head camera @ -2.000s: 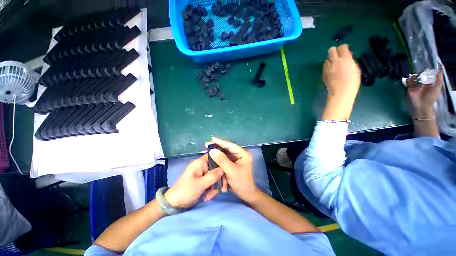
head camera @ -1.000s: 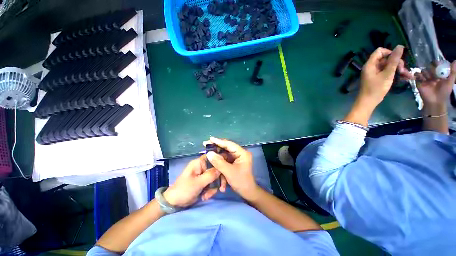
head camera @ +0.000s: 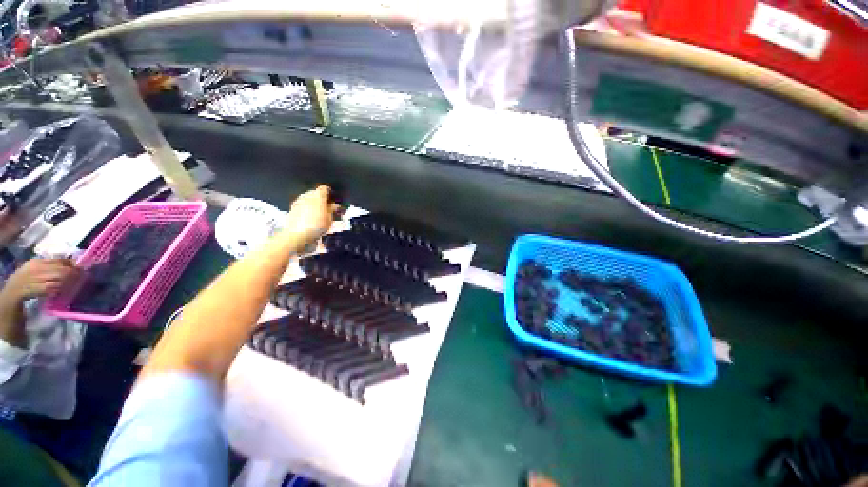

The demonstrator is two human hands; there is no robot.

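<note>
My left hand (head camera: 312, 214) reaches over the far end of the white sheet (head camera: 314, 428), fingers closed on a dark piece at the fingertips, apparently a black housing, blurred and mostly hidden. Black housings (head camera: 366, 281) lie nested in several zigzag rows on the sheet, right of my forearm. Of my right hand (head camera: 541, 480), only what looks like a fingertip shows at the bottom edge; the rest is cut off.
Blue basket (head camera: 700, 333) with small black inserts, a loose insert heap (head camera: 533, 380) and a loose housing (head camera: 626, 418) before it. Yellow tape (head camera: 674, 433), more black parts (head camera: 809, 457) at right. White fan (head camera: 249, 226), pink basket (head camera: 157, 285) and another person's hand (head camera: 43, 278) at left.
The view has swung left and up. My hands, together around a black housing before, have parted; my left hand has moved to the sheet's far end. My right is nearly out of view.
</note>
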